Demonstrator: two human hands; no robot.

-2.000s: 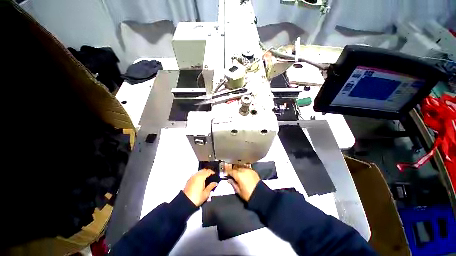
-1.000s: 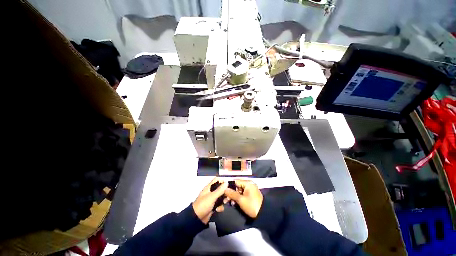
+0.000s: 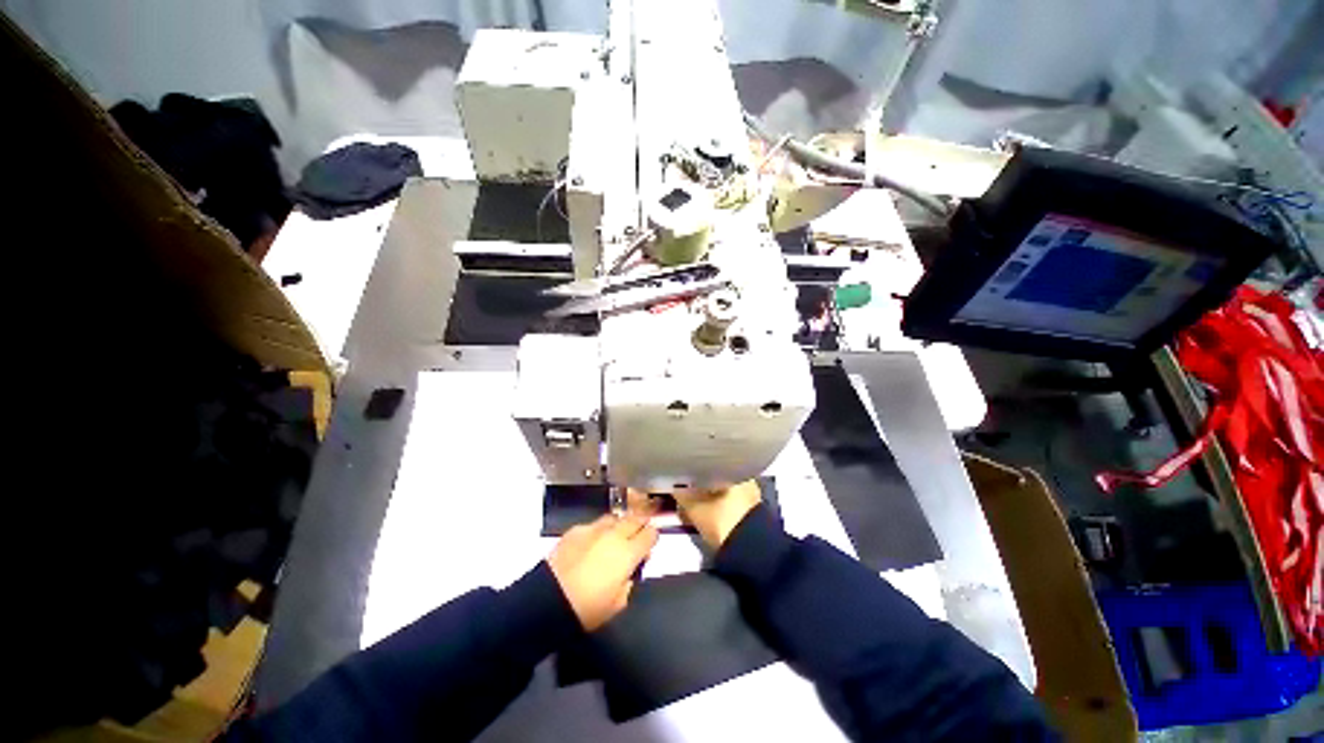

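The off-white sewing machine head (image 3: 704, 421) stands at the centre. My left hand (image 3: 603, 563) is at the front left of the work clamp (image 3: 665, 520), fingertips at its edge. My right hand (image 3: 722, 508) reaches under the head at the clamp's right side; its fingertips are hidden. Whether either hand holds a small piece cannot be told. A black strip (image 3: 572, 508) shows left of the clamp. Black fabric panels (image 3: 675, 639) lie overlapping on the white sheet (image 3: 453, 494) just in front of my hands.
Long dark strips (image 3: 871, 472) lie right of the head. A large carton of black pieces (image 3: 298, 349) is at left. An open carton (image 3: 1034, 581), a control screen (image 3: 1089, 269), red straps (image 3: 1263, 421) and a blue crate (image 3: 1212, 653) are at right. Tweezers (image 3: 632, 293) lie on the head.
My hands were together in front of the clamp with a small black piece; now both are forward at the clamp, the right one under the head. The view has shifted slightly.
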